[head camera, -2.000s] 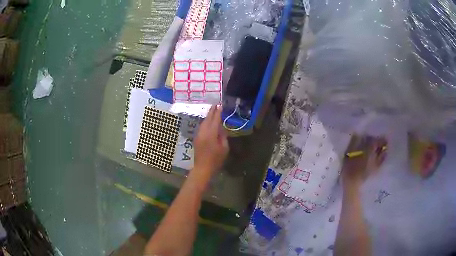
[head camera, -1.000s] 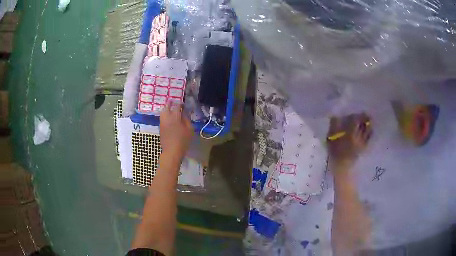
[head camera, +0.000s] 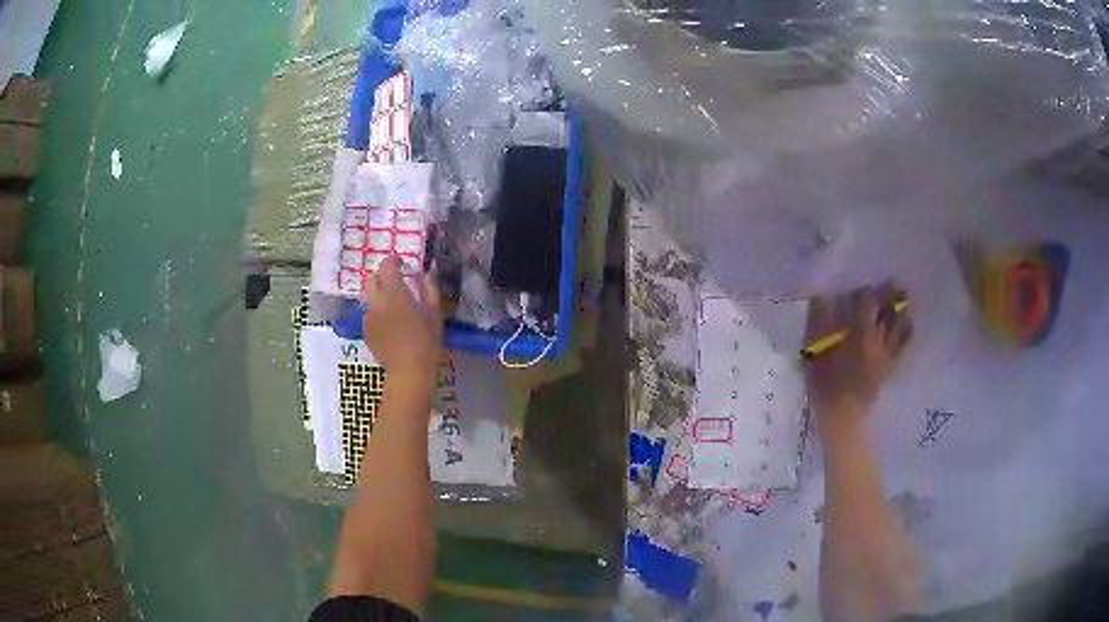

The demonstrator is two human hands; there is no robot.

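Note:
A white sticker sheet with red-outlined rectangles (head camera: 387, 209) lies over the left side of the blue tray (head camera: 569, 219). My left hand (head camera: 404, 318) is at the sheet's lower edge with its fingertips on it; whether it pinches the sheet is unclear. My right hand (head camera: 859, 343) rests on the white table (head camera: 973, 486) with the yellow marker pen (head camera: 826, 344) in its fingers. A mostly white sheet with one red rectangle left (head camera: 748, 395) lies just left of my right hand.
A black flat device (head camera: 530, 216) with a white cable (head camera: 525, 354) lies in the tray. Dotted sheets (head camera: 360, 407) lie on a carton below it. A tape roll (head camera: 1029, 293) is at the right. Clear plastic (head camera: 827, 97) covers the far table. Green floor (head camera: 183, 486) is left.
The view has shifted, so the tray sits further left than at first. My left hand has moved left and down on the sticker sheet. My right hand still holds the pen.

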